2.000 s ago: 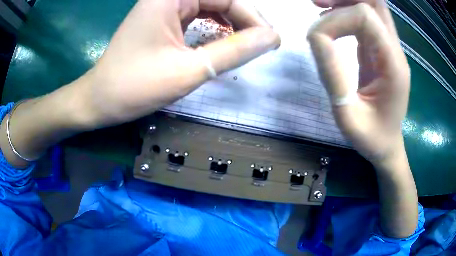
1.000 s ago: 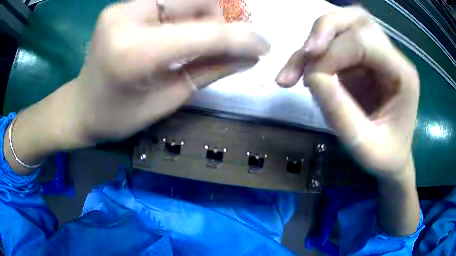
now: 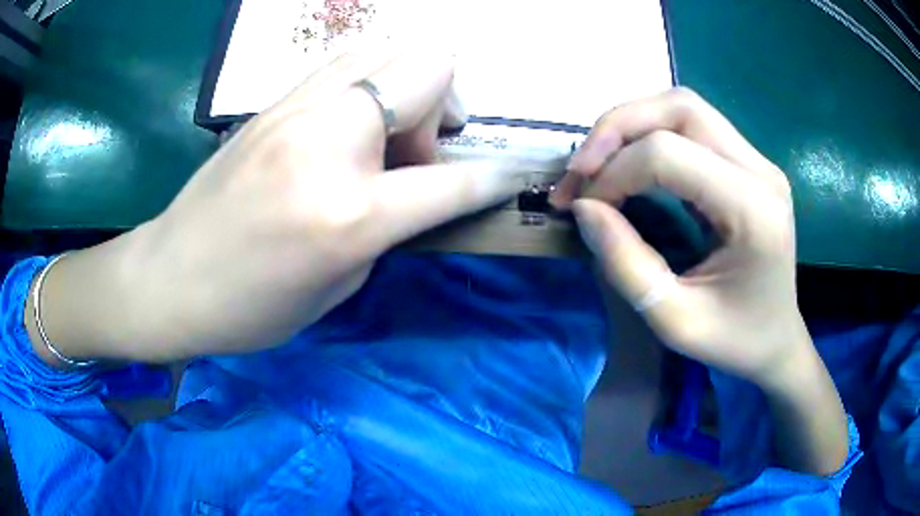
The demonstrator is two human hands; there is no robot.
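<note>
The grey-tan fixture (image 3: 494, 238) lies at the tray's near edge, mostly covered by my hands. One small dark position (image 3: 534, 202) shows between my fingertips. My left hand (image 3: 293, 202) lies over the fixture's left part, its thumb stretched along the bar to that position. My right hand (image 3: 706, 212) is at the fixture's right part, thumb and fingertips close together beside the same position. Whether either hand holds a tiny component cannot be seen. The other positions are hidden.
The black-edged tray (image 3: 674, 50) with a bright white sheet (image 3: 525, 60) lies beyond the fixture. An orange-red scatter of tiny components (image 3: 338, 20) is at its upper left. The glossy green bench (image 3: 787, 151) surrounds it. Cables run at the upper right.
Both hands have come down from over the white sheet onto the fixture. The view has shifted, so fixture and tray edge appear higher. The fixture is now largely covered.
</note>
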